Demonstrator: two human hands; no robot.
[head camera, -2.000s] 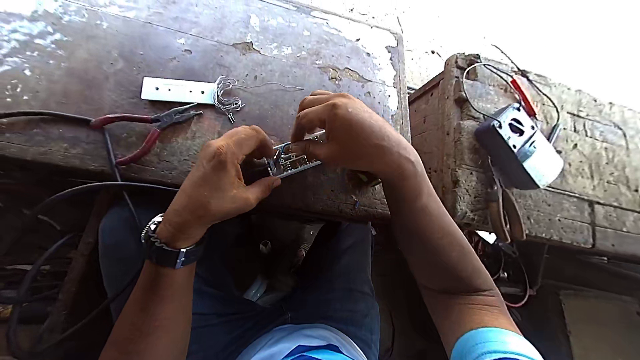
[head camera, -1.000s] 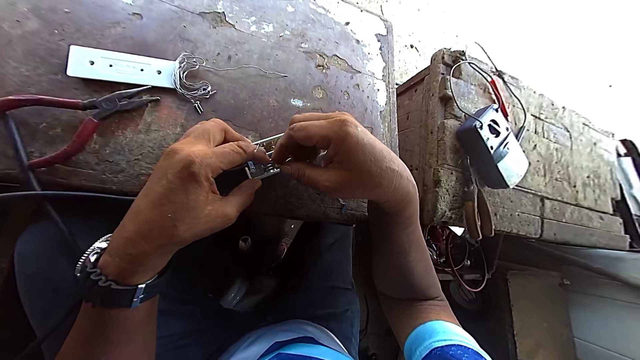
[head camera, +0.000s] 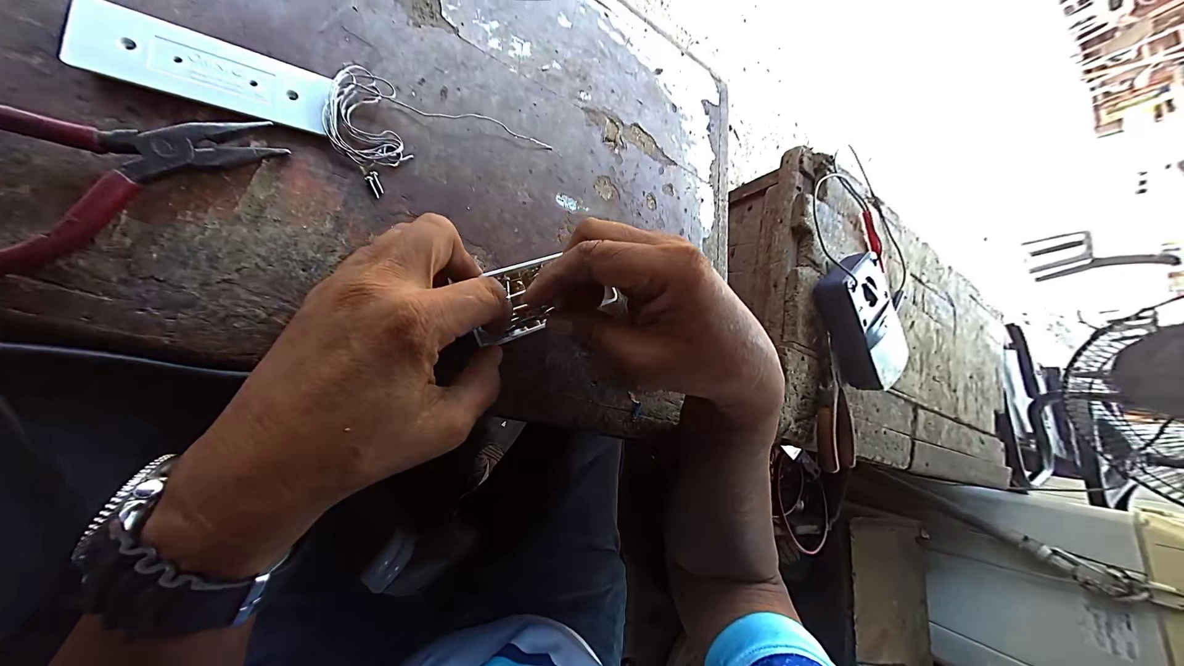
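Observation:
Near the front edge of the worn wooden table, my left hand (head camera: 388, 342) grips the left end of a small open metal-framed part (head camera: 518, 310) with metal pieces inside. My right hand (head camera: 657, 314) has its fingertips at the right side of the same part; whether they pinch something small is hidden. Beyond my left hand lie a white drilled strip (head camera: 208, 74), a loose coil of thin wire (head camera: 356, 116) at its right end, and small screws (head camera: 373, 182). Pliers with red handles (head camera: 166, 148) rest at the left, jaws apart.
The worn wooden table (head camera: 499, 199) ends just in front of my lap. Right of it stands a wooden box (head camera: 953, 361) with a dark and white device (head camera: 860, 319) and wires on it. Farther right is a fan (head camera: 1133, 388).
My right fingers have shifted over the metal-framed part, which both hands still surround. The view has moved closer to the table.

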